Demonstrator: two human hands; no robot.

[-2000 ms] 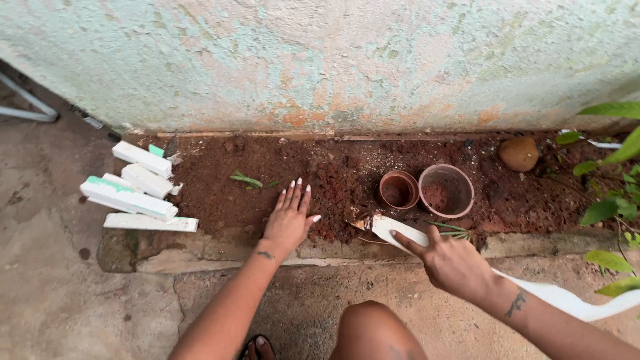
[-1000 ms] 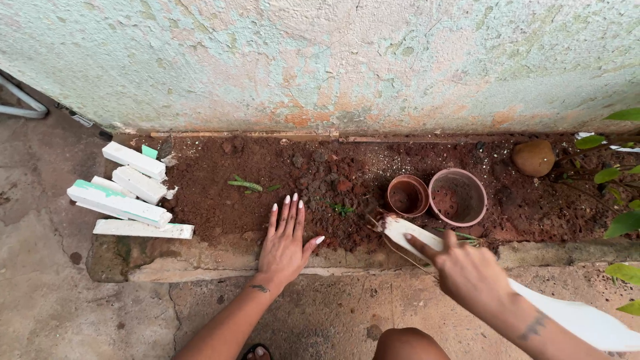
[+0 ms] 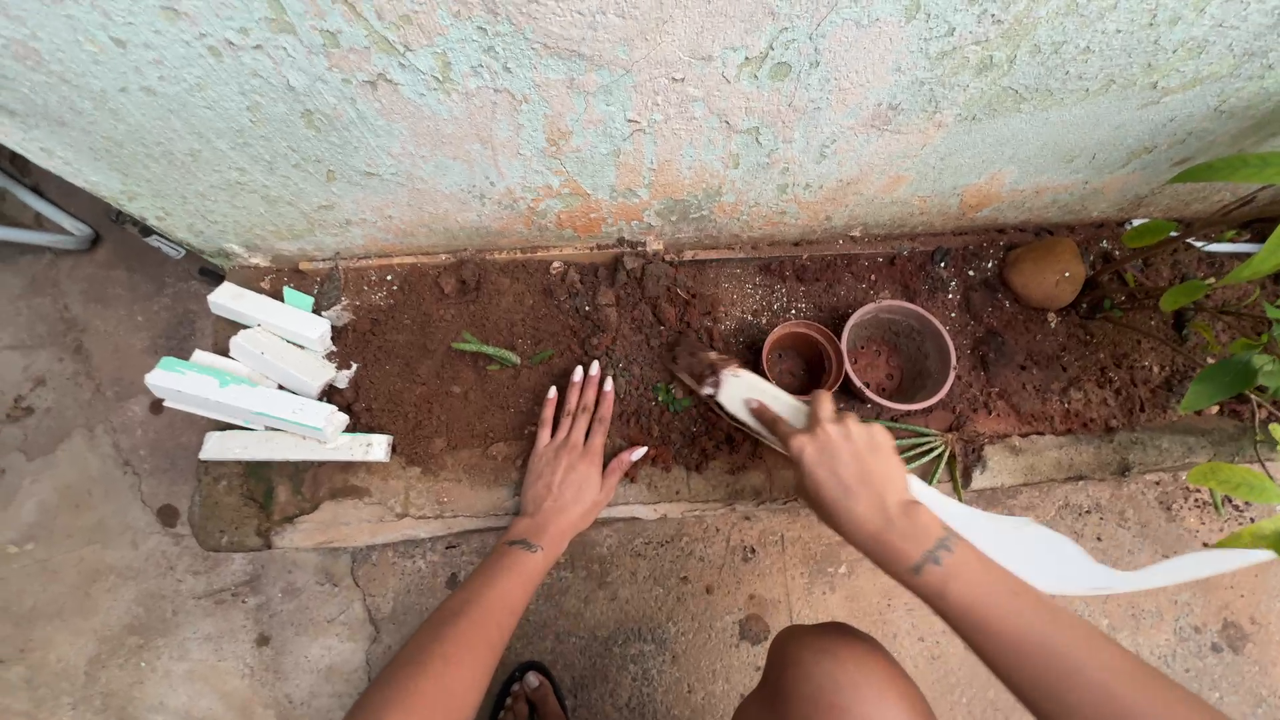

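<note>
My left hand (image 3: 572, 455) lies palm down on the reddish-brown soil (image 3: 420, 400) near the bed's front edge, fingers spread and holding nothing. My right hand (image 3: 850, 460) grips a long white curved tool or strip (image 3: 765, 400), whose soil-covered end reaches into the dirt; what that end is made of is blurred. Just beyond it stand a small brown plastic pot (image 3: 802, 360) and a wider pinkish pot (image 3: 898, 355). A small green sprig (image 3: 672, 397) sits in the soil between my hands, and a green cutting (image 3: 486, 350) lies left of my left fingertips.
White-painted blocks (image 3: 270, 400) are heaped at the bed's left end. A painted wall (image 3: 640, 120) runs behind the soil, and a concrete curb (image 3: 400, 515) along its front. To the right are a round brown stone (image 3: 1044, 272), a leafy plant (image 3: 1225, 380) and narrow green leaves (image 3: 925, 445).
The soil-covered end of the white tool has moved left, from in front of the small pot toward the green sprig, with my right hand still gripping it. My left hand stays flat on the soil.
</note>
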